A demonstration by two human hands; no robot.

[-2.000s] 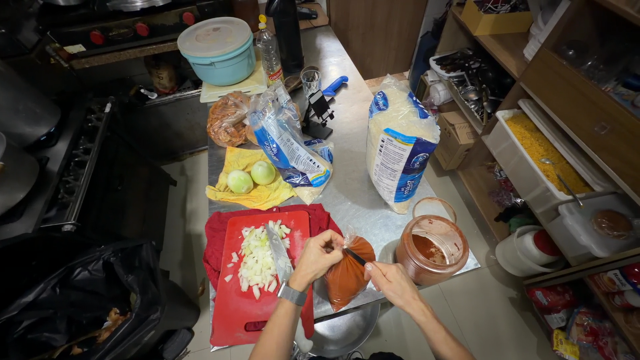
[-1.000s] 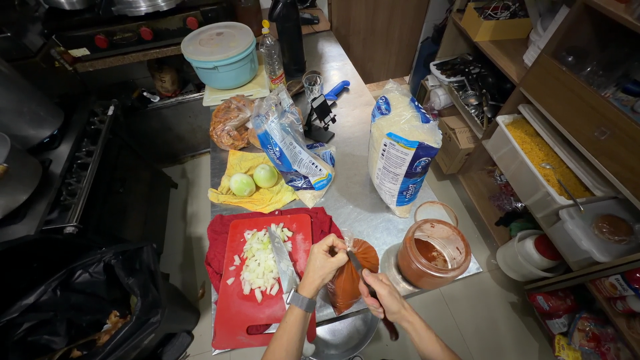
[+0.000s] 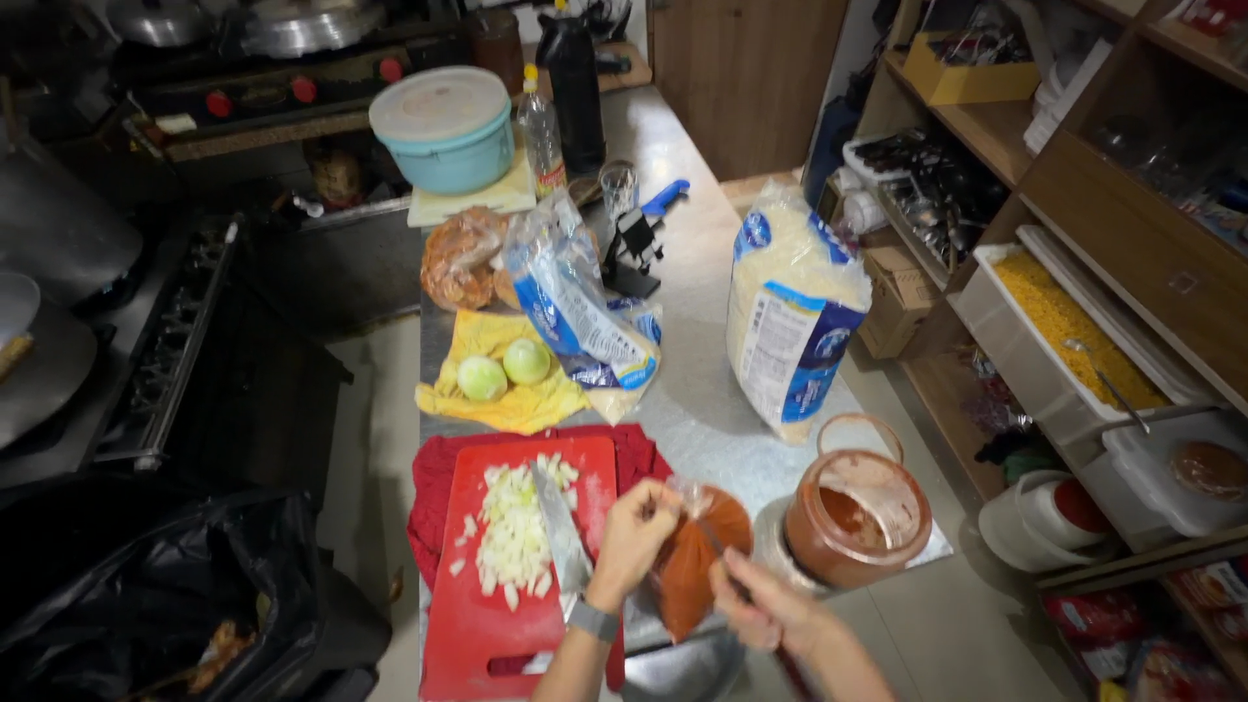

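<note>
My left hand [image 3: 639,536] pinches the gathered top of a clear plastic bag of reddish-orange powder [image 3: 694,570]. In my right hand [image 3: 765,604] is a small knife, its narrow blade [image 3: 710,534] lying against the bag just below the gathered neck. Left of the bag, a large knife [image 3: 560,522] rests on a red cutting board [image 3: 458,624] beside chopped onion [image 3: 517,531]. A red cloth [image 3: 639,448] lies under the board. To the right of the bag stands an open plastic jar [image 3: 858,517] with reddish residue inside.
Behind the board, two peeled onions [image 3: 483,378] sit on a yellow cloth [image 3: 448,390]. A rice bag [image 3: 795,322] stands at the counter's right edge; an opened bag [image 3: 575,302] lies nearer the middle. A black-lined bin [image 3: 283,526] is at left, and shelves [image 3: 985,136] are at right.
The small knife and my right hand have shifted slightly about the bag's neck. My left hand has kept its pinch on the bag's top.
</note>
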